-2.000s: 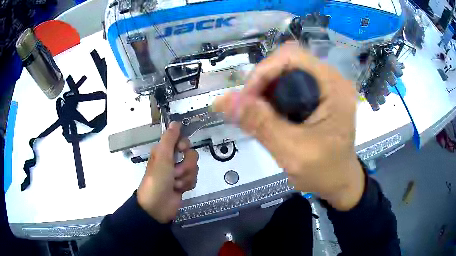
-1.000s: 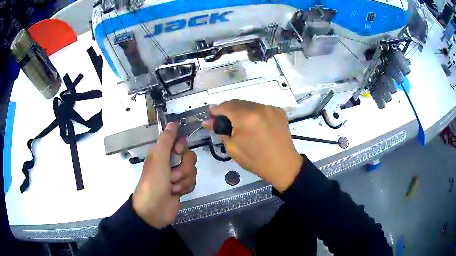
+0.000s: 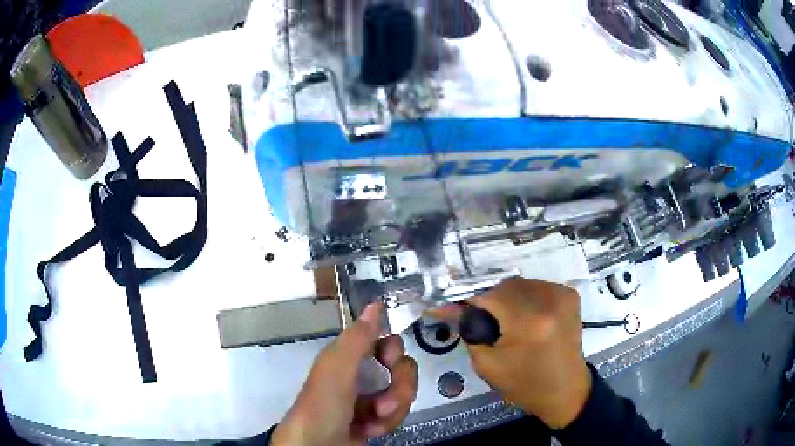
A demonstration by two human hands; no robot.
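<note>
The white Jack sewing machine (image 3: 523,187) with a blue stripe fills the upper right. My left hand (image 3: 353,388) holds a small shiny metal piece (image 3: 375,373) between thumb and fingers, below the needle area. My right hand (image 3: 532,348) grips a screwdriver (image 3: 480,326) with a black handle; a thin dark shaft and round end stick out to the right of the fist. The fingertips of both hands are close together at the metal plate (image 3: 394,300) under the presser foot area. What the right fingertips touch is blurred.
Black tape (image 3: 131,226) lies heaped at the left of the table. A brownish-silver cylinder (image 3: 61,109) and an orange-red object (image 3: 98,48) are at the upper left. A flat metal slide cover (image 3: 279,322) projects left. A measuring tape (image 3: 649,314) runs along the front edge.
The view has shifted, so the machine head appears nearer and further right. My right hand has come down from above the bed to beside my left hand. My left hand keeps its hold.
</note>
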